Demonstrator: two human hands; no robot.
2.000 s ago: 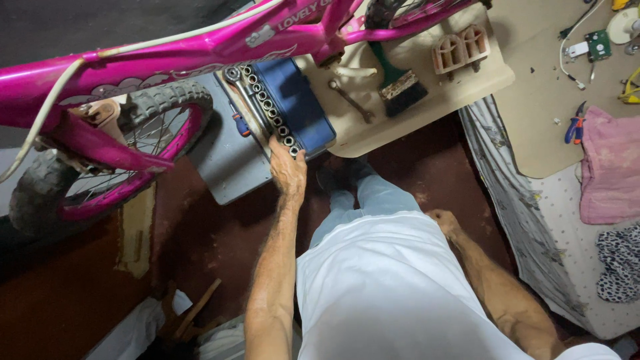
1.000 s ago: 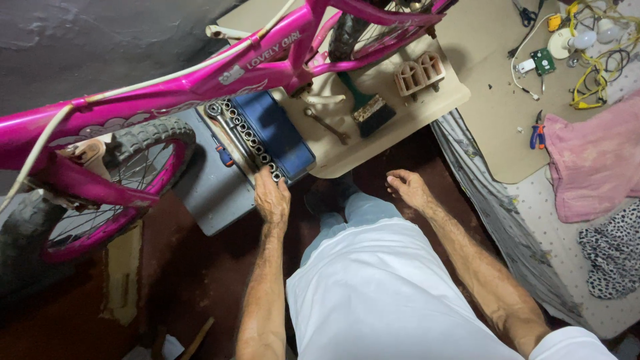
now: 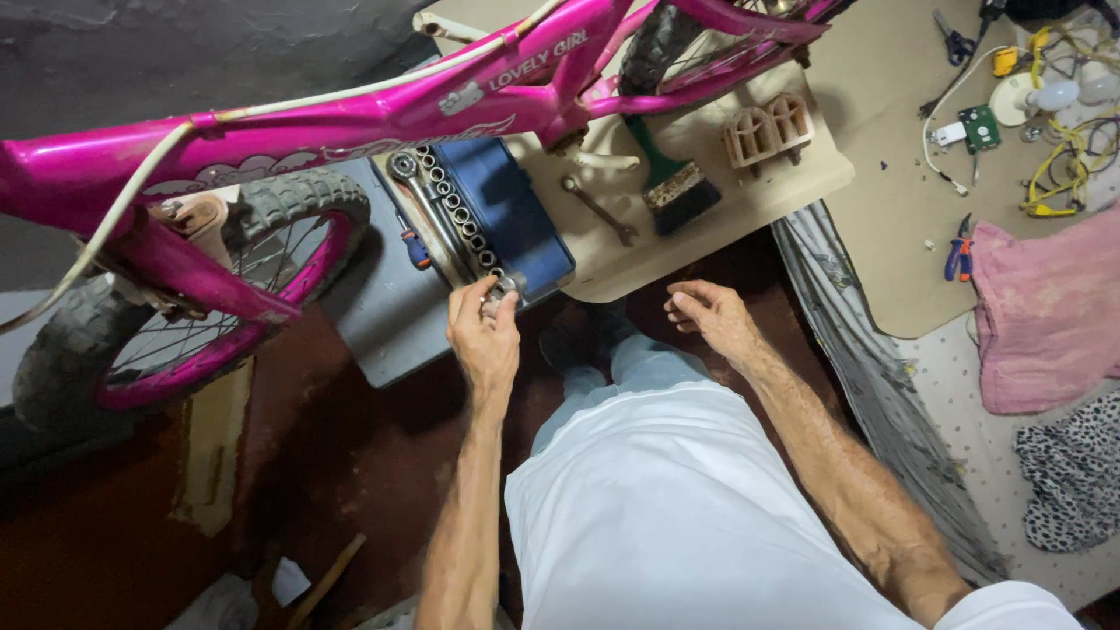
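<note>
My left hand (image 3: 484,331) is at the near end of the open socket set, its thumb and fingers around a metal socket (image 3: 505,285). A row of sockets (image 3: 458,214) and a ratchet handle (image 3: 423,194) lie in the set beside its blue case part (image 3: 507,206). To the right, my right hand (image 3: 713,317) hovers past the board's near edge, fingers curled and nothing seen in them. A pink bicycle frame (image 3: 367,122) spans the view above the set, with its knobby tire (image 3: 306,199) at left.
On the beige board (image 3: 604,276) lie a wrench (image 3: 602,210), a green-handled brush (image 3: 678,188) and a pink plastic part (image 3: 768,131). A screwdriver (image 3: 416,249) lies on the grey surface (image 3: 385,324). Pliers (image 3: 961,254), a pink cloth (image 3: 1041,315) and yellow wires (image 3: 1050,179) are at right.
My right hand has risen from beside my leg toward the board's near edge. My left hand remains at the near end of the socket row. The view has shifted somewhat.
</note>
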